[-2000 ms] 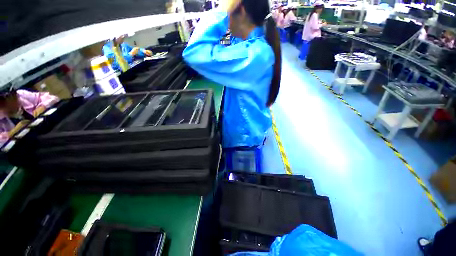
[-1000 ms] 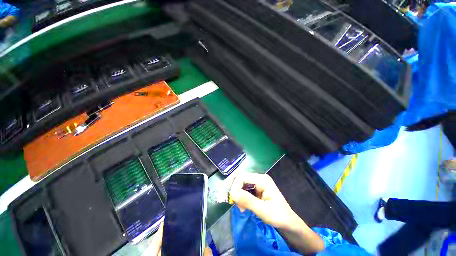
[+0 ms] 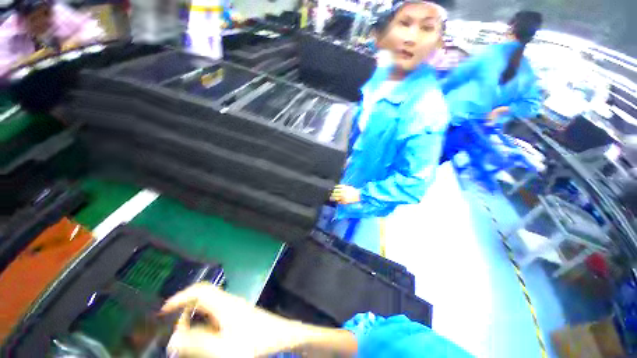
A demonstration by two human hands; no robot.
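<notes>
My right hand [image 3: 227, 325] is over the near foam tray [image 3: 42, 320], blurred, with its fingers bent. Whether it holds anything cannot be told. One smartphone [image 3: 149, 269] with a green block list on its screen lies in the tray, left of and beyond my hand. Another smartphone [image 3: 105, 320] with a greenish screen lies nearer me, partly blurred. A shiny edge shows at the tray's right end, just beyond my fingers. My left hand is not in view.
An orange mat [image 3: 38, 269] lies left of the tray. Tall stacked foam trays [image 3: 209, 150] stand behind on the green bench. More black trays [image 3: 335, 283] are stacked right of the bench edge. A person in a blue smock [image 3: 398, 140] stands beside the stack; another is farther back.
The view has swung up and right from the tray. My left hand and the phone near it have left the picture. My right hand is now over the tray's right part.
</notes>
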